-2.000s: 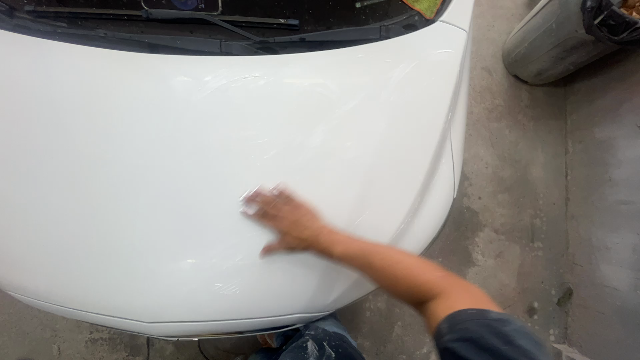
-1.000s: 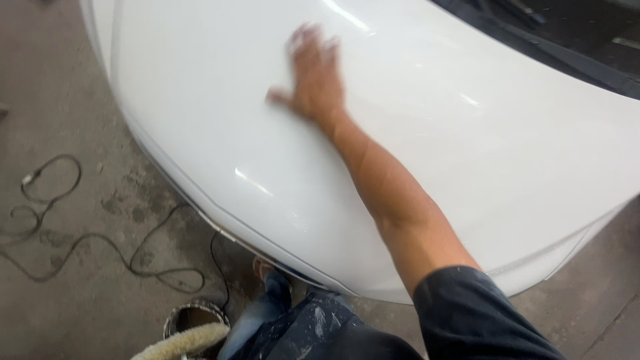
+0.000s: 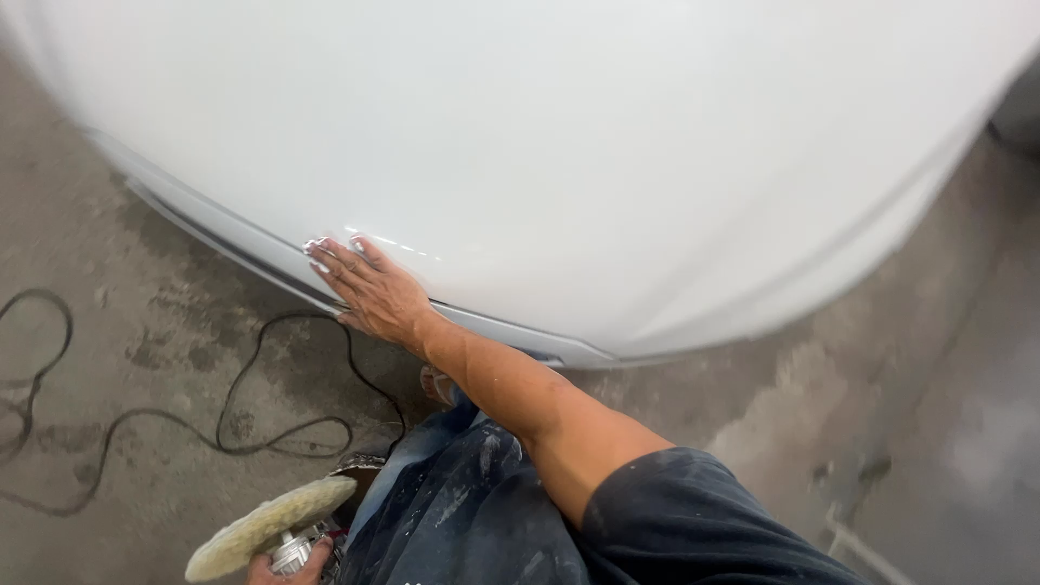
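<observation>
My right hand (image 3: 374,292) lies flat on the front edge of a white car hood (image 3: 569,162), fingers apart and pointing up and left. White paste coats its fingertips, and a short shiny streak (image 3: 394,244) of it shows on the paint beside them. At the bottom left, my left hand (image 3: 296,565) grips the metal head of a rotary polisher (image 3: 294,552) with a cream wool pad (image 3: 268,524). The pad faces up and left, off the car. Most of the polisher's body is hidden by the frame edge and my clothes.
A dark power cord (image 3: 219,439) lies looped on the stained concrete floor (image 3: 162,325) at the left. A round container's rim (image 3: 361,463) shows beside my leg. My sandalled foot (image 3: 436,383) is under the bumper's edge. Something dark (image 3: 1020,110) stands at the far right.
My right hand has moved from the middle of the hood to its front edge. The wool pad, partly seen a second ago, now shows with my left hand on the polisher. The view has shifted strongly.
</observation>
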